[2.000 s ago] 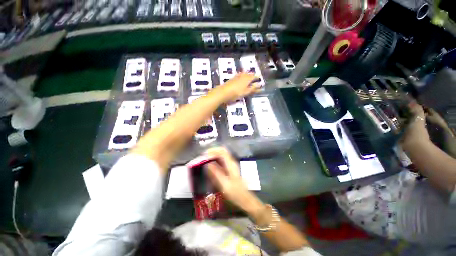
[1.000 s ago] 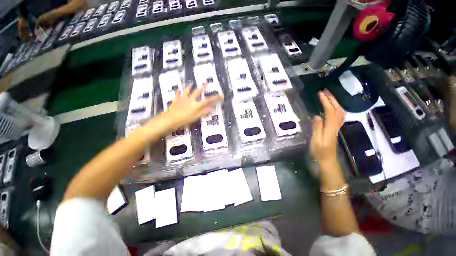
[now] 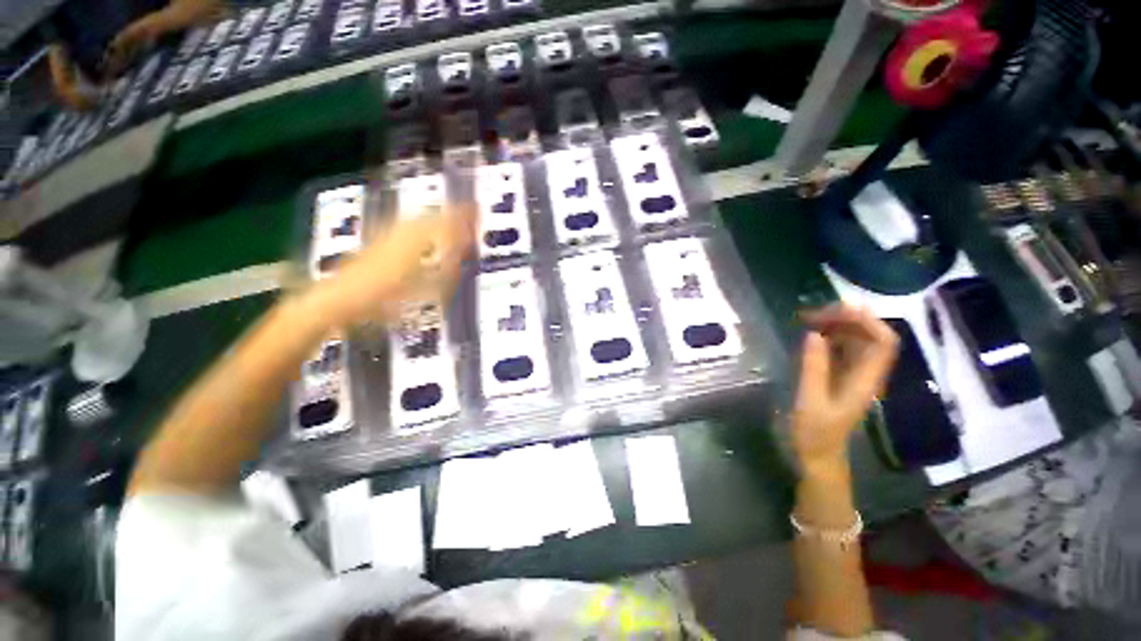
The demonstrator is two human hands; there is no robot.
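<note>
A stack of clear blister trays (image 3: 588,411) lies on the dark green bench, its top tray holding white-backed phones (image 3: 602,313) face down in two rows. My left hand (image 3: 432,257) is over the left part of this tray, blurred, hiding parts of some phones; whether it grips anything cannot be told. My right hand (image 3: 846,376) is raised just right of the stack, fingers bent and apart, holding nothing. Flat white cards (image 3: 523,496) lie in front of the stack, with a separate white card (image 3: 657,480) to their right.
Another phone tray (image 3: 532,56) lies on the green conveyor behind the stack. Two dark phones (image 3: 917,398) lie on white paper at right, by a black round-based stand (image 3: 886,238). A small white fan (image 3: 110,338) stands at left. Another person's hands show at upper left.
A phone tray that overlapped the back of the stack now lies farther away on the conveyor. My left hand has moved left and away from me. My right hand's fingers have bent.
</note>
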